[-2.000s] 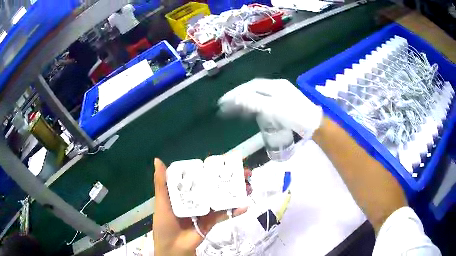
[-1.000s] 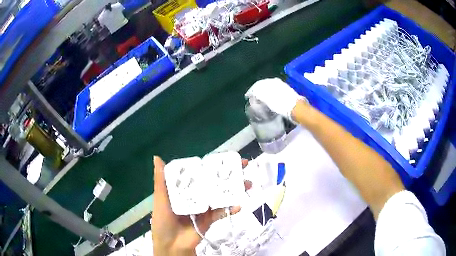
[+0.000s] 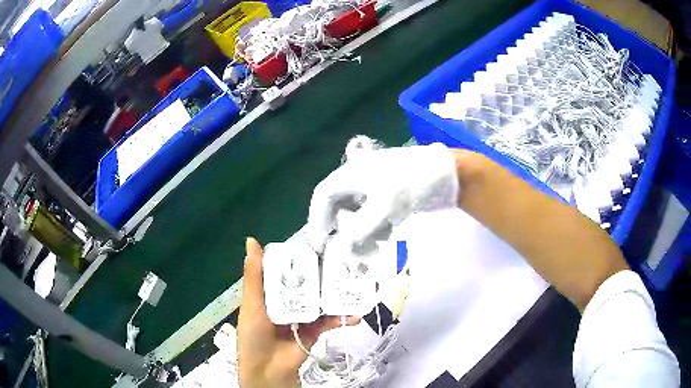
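My bare left hand [image 3: 261, 341] holds two white power adapters side by side, a left one [image 3: 292, 284] and a right one [image 3: 347, 284], printed faces up. Their thin white cords [image 3: 345, 367] hang in a loose bundle below. My right hand [image 3: 386, 189], in a white glove, is over the adapters' upper edges with its fingers bent down onto the right one. Whether it grips the adapter or pinches something is hidden. The clear bottle is mostly or fully hidden behind the glove.
A blue tote [image 3: 523, 178] of adapters and cords stands at right. The green belt [image 3: 220, 197] carries a corded adapter [image 3: 151, 289]. Beyond are a blue tote [image 3: 106, 182], red bins [image 3: 270, 68] and a yellow crate [image 3: 227, 30]. A blue piece [image 3: 401, 256] and yellow strip [image 3: 401, 294] lie on the white cover [image 3: 470, 280].
My right hand has left the bottle's top and come down-left onto the adapters. My left hand still holds both adapters. The view has shifted, moving the surroundings left.
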